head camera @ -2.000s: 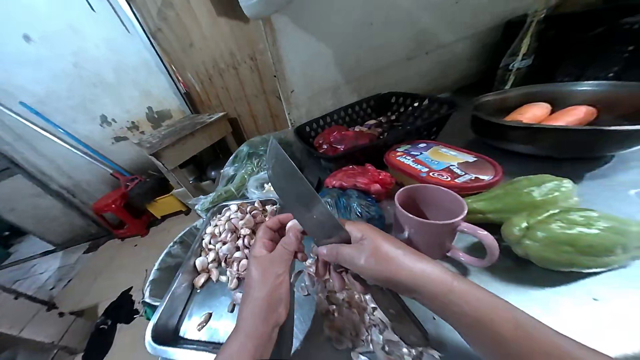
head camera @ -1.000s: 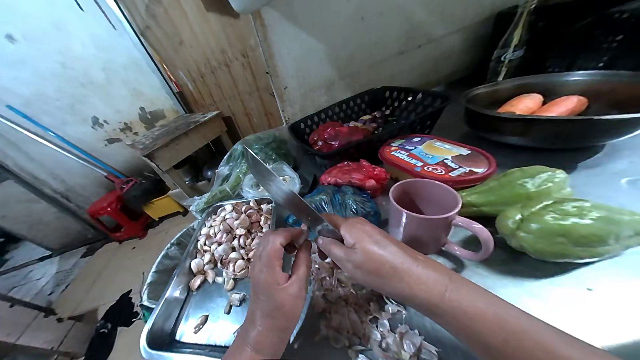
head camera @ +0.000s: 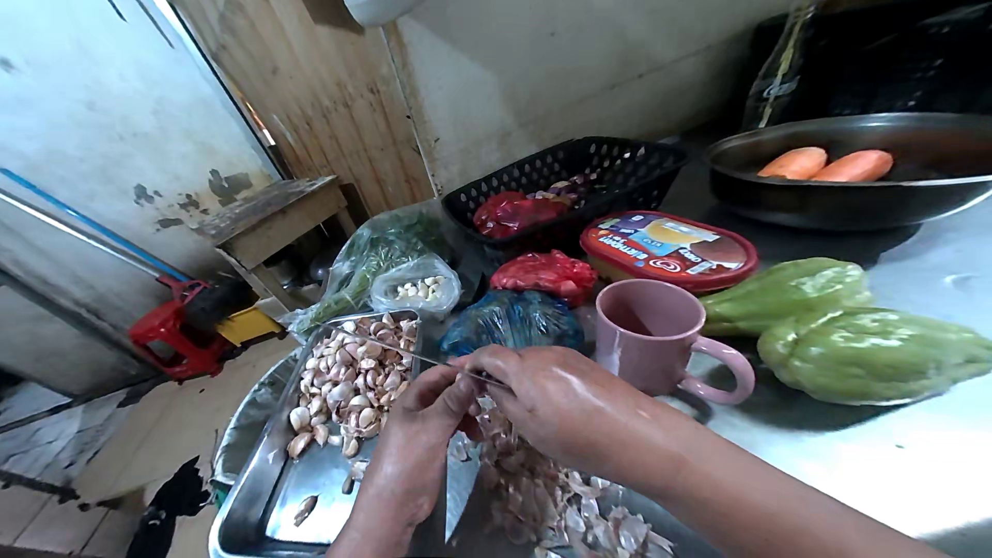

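My right hand (head camera: 535, 395) is closed around the handle of a knife (head camera: 403, 350), whose blade is seen nearly edge-on and points left over the garlic. My left hand (head camera: 422, 434) has its fingertips pinched together close to the blade's base; what lies between them is mostly hidden, perhaps a garlic clove. Unpeeled garlic cloves (head camera: 349, 380) fill the far part of a steel tray (head camera: 263, 496) at the left. Garlic skins (head camera: 542, 496) lie heaped below my hands. Peeled cloves (head camera: 420, 289) sit in a clear plastic bag behind the tray.
Just right of my hands stands a pink mug (head camera: 647, 341), with green chayotes (head camera: 868, 353) beyond it. Behind are a blue plastic bag (head camera: 515, 318), a red bag (head camera: 542, 275), an ice cream tub (head camera: 670, 248), a black basket (head camera: 573, 155) and a pan (head camera: 837, 194) with carrots (head camera: 852, 165).
The knife blade, raised with its broad side showing two seconds ago, has tipped lower and now appears nearly edge-on. Both hands stay close together.
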